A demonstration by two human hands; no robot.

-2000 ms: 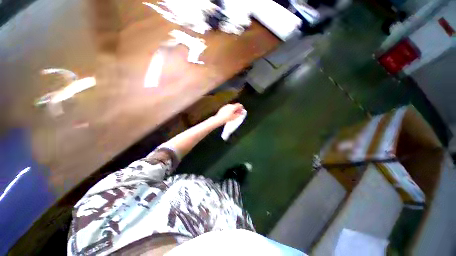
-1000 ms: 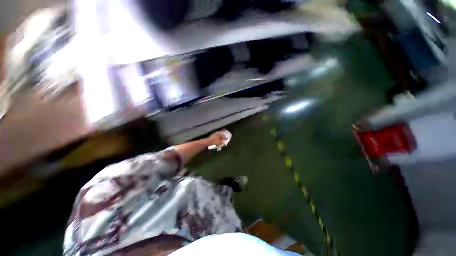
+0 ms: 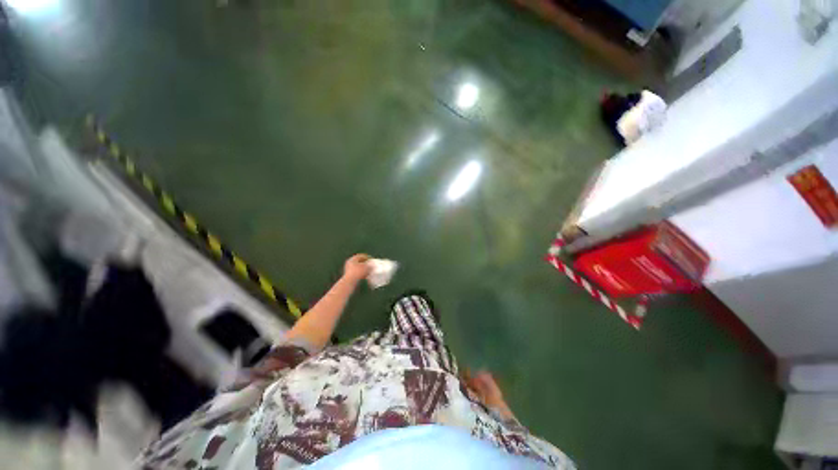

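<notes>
My left hand point(image 3: 356, 267) is out in front of my body, left of the middle, with the arm half stretched. Its fingers are closed on a small white piece point(image 3: 381, 273), paper or cloth, which hangs off to the right over the green floor. My right hand point(image 3: 484, 389) is low beside my patterned clothes, small and blurred. Its fingers do not show clearly, and I see nothing in it.
Yellow-black tape point(image 3: 188, 220) edges the green floor point(image 3: 303, 119) on the left, beside blurred pale shelving point(image 3: 138, 220) with dark goods. A red box point(image 3: 643, 262) with red-white tape stands by a white wall point(image 3: 735, 220) at right. A black-and-white bundle point(image 3: 636, 117) lies further off.
The brown table has left the view; the view has turned to the aisle floor, and the red box is nearer. My left hand still holds the white piece. My right hand has come into view.
</notes>
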